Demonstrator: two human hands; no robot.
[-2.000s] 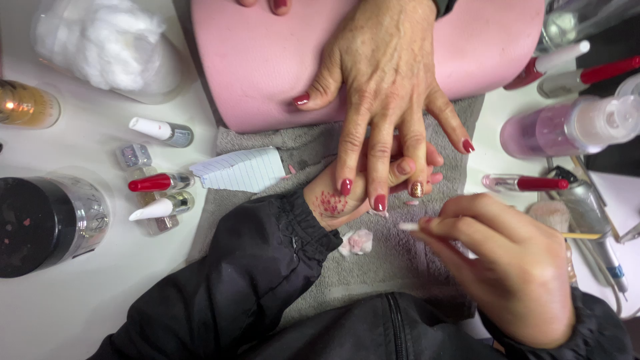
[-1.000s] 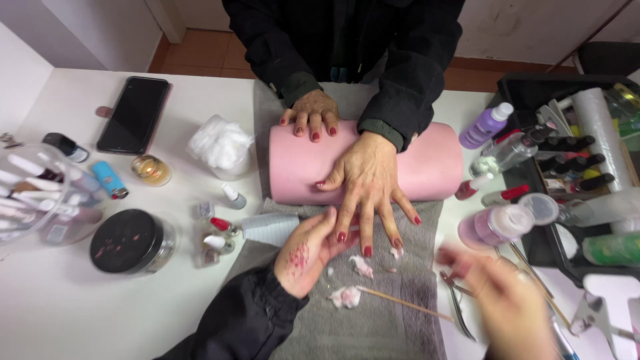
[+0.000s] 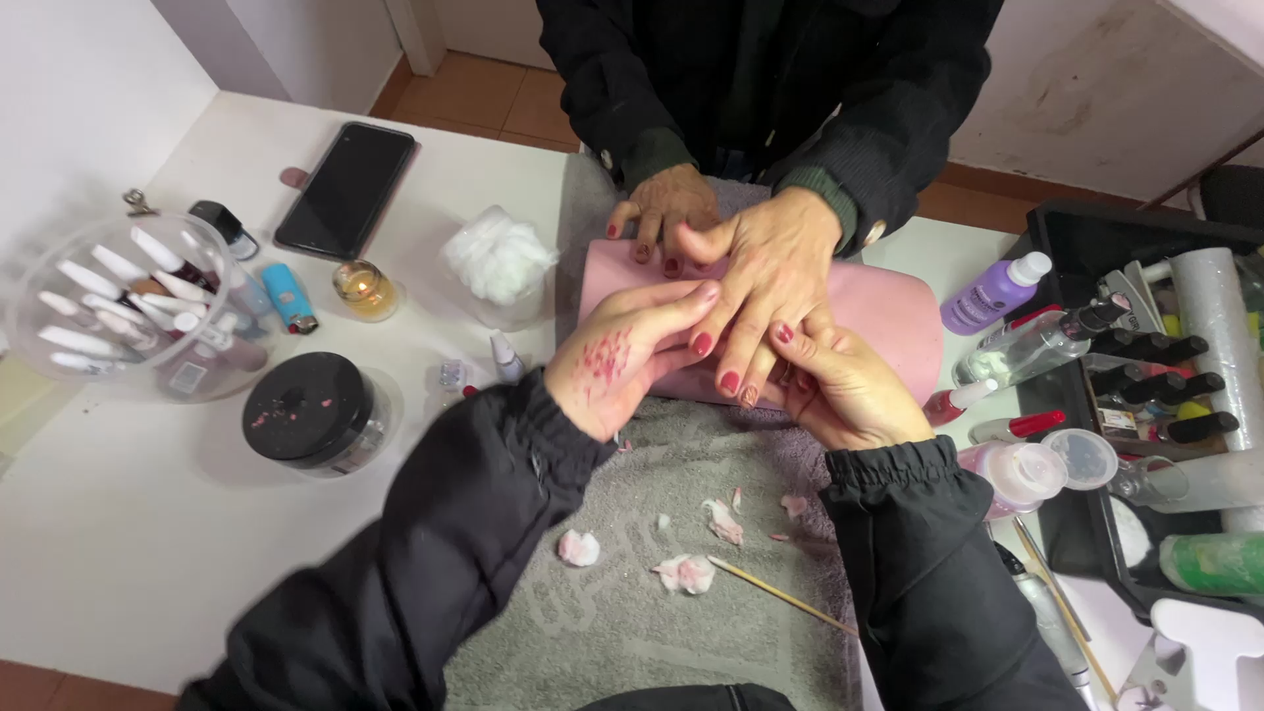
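Observation:
My left hand, with red polish smears near the thumb's base, holds the index-finger side of the other person's hand. On the opposite side, my right hand holds that hand's outer fingers, my thumb on top. The held hand lies palm down with red nails; one nail has a patterned look. Beneath it is a pink cushioned armrest. The person's second hand rests on the armrest's far left end. Nearer me, a thin wooden stick lies on the grey towel beside a stained cotton tuft.
Left are a phone, a tub of brushes or bottles, a blue lighter, a black-lidded jar and a cup of cotton. Right stand a purple bottle, polish bottles and a black tray.
The wooden stick, in my right hand two seconds ago, now lies on the towel. My right hand has moved to the person's fingers, and both my hands hold them. The view has widened.

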